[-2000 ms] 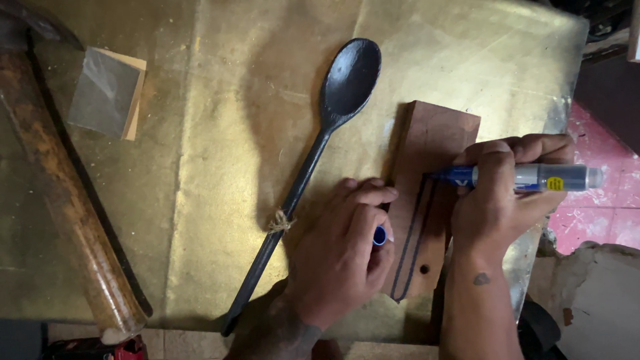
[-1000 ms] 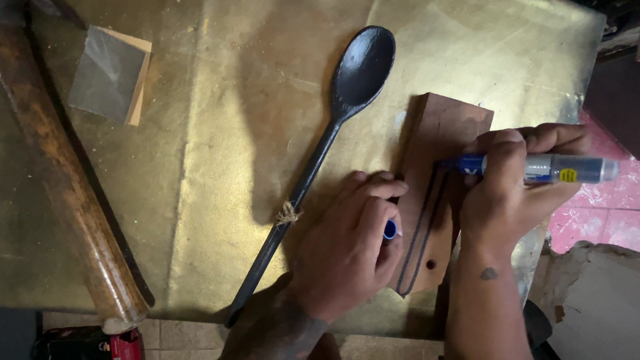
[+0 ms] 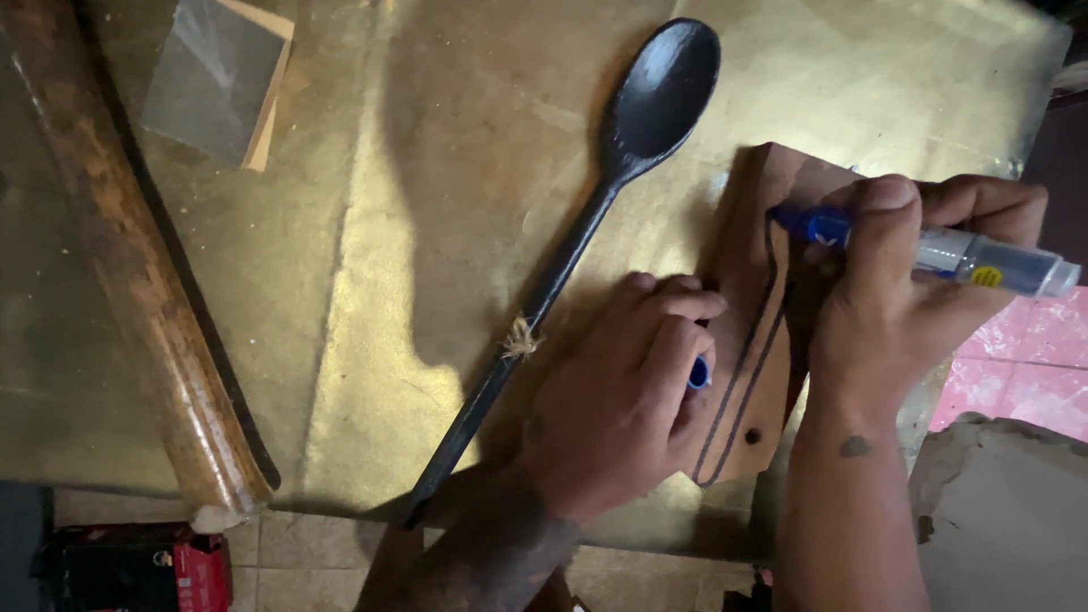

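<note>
My right hand (image 3: 901,255) grips a blue marker (image 3: 977,259), its tip on a brown wooden block (image 3: 739,340) near the block's far end. Two dark lines run along the block, joined at the near end, with a small round hole beside them. My left hand (image 3: 620,391) rests against the block's left edge and holds a blue marker cap (image 3: 699,372), its open end showing. Left of that hand lies a black wooden spoon (image 3: 667,93), bowl away from me, with twine (image 3: 520,338) tied round its handle.
A worn wooden tool handle (image 3: 161,280) lies at the left of the brass-coloured tabletop (image 3: 357,255). Near it are a dark square sheet (image 3: 212,81) and a tan piece beneath. Below the table's near edge stands a black and red box (image 3: 140,565) on the tiled floor.
The marker tip has moved to the left on the block, and the drawn line now curves outward near its far end. The left hand still holds the cap by the block. The view has come closer.
</note>
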